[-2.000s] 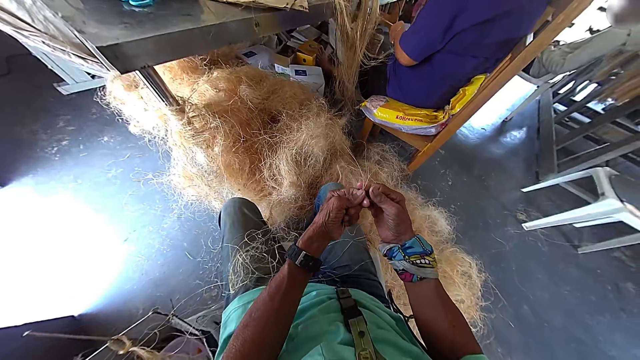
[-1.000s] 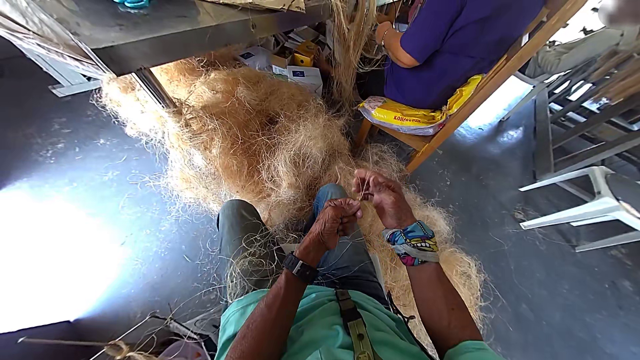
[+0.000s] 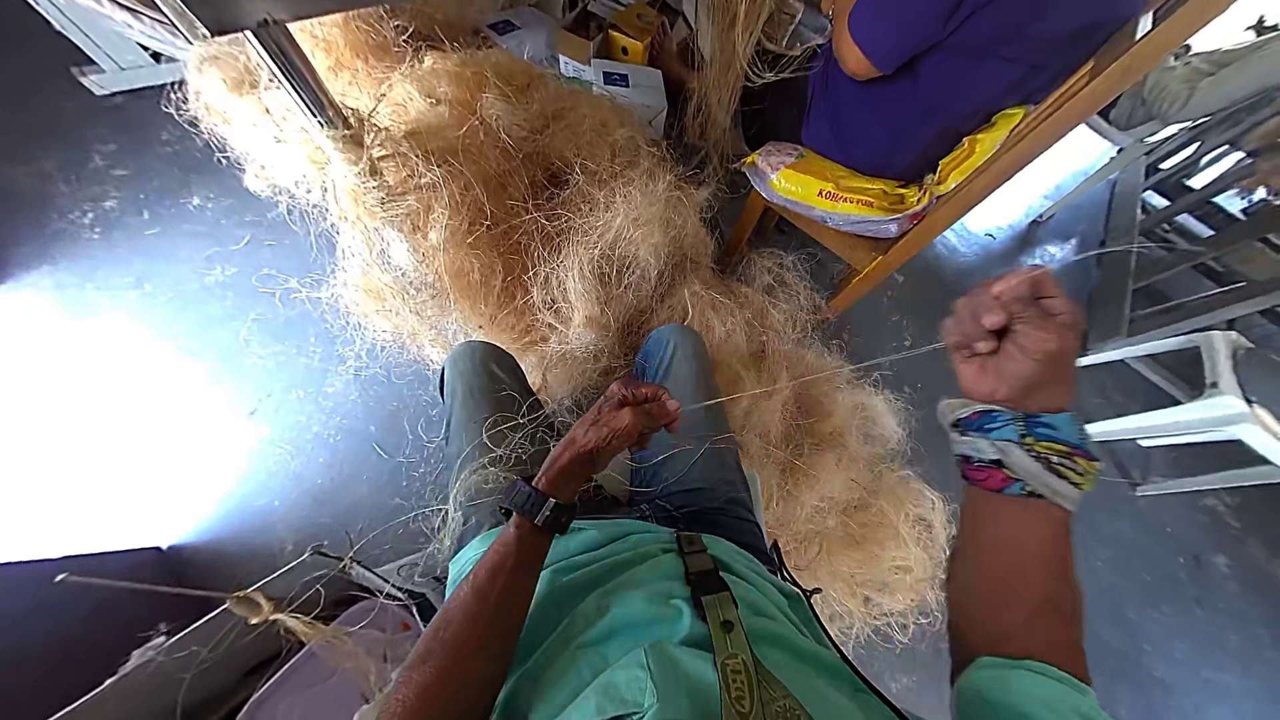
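A thin pale fiber strand (image 3: 830, 372) is stretched between my two hands. My left hand (image 3: 625, 415), with a dark watch on its wrist, pinches one part of it above my lap. My right hand (image 3: 1015, 335), a colorful cloth band (image 3: 1020, 455) round its wrist, is closed on the strand out to the right and higher up; a loose end trails beyond it. A large tangled heap of straw-colored fibers (image 3: 520, 200) lies on the floor in front of my knees and down along my right leg. Some loose fibers rest on my left thigh.
A co-worker in a purple shirt (image 3: 900, 80) sits ahead on a wooden chair (image 3: 920, 235) with a yellow packaged bag (image 3: 850, 198). Boxes (image 3: 630, 88) lie behind the heap. A table leg (image 3: 295, 75) stands front left, a white plastic stool (image 3: 1190, 410) right, a pinkish tub (image 3: 330, 665) lower left.
My hands were close together above my lap. My right hand has moved far out to the right, and the strand is now drawn out between them. My left hand has stayed above my lap.
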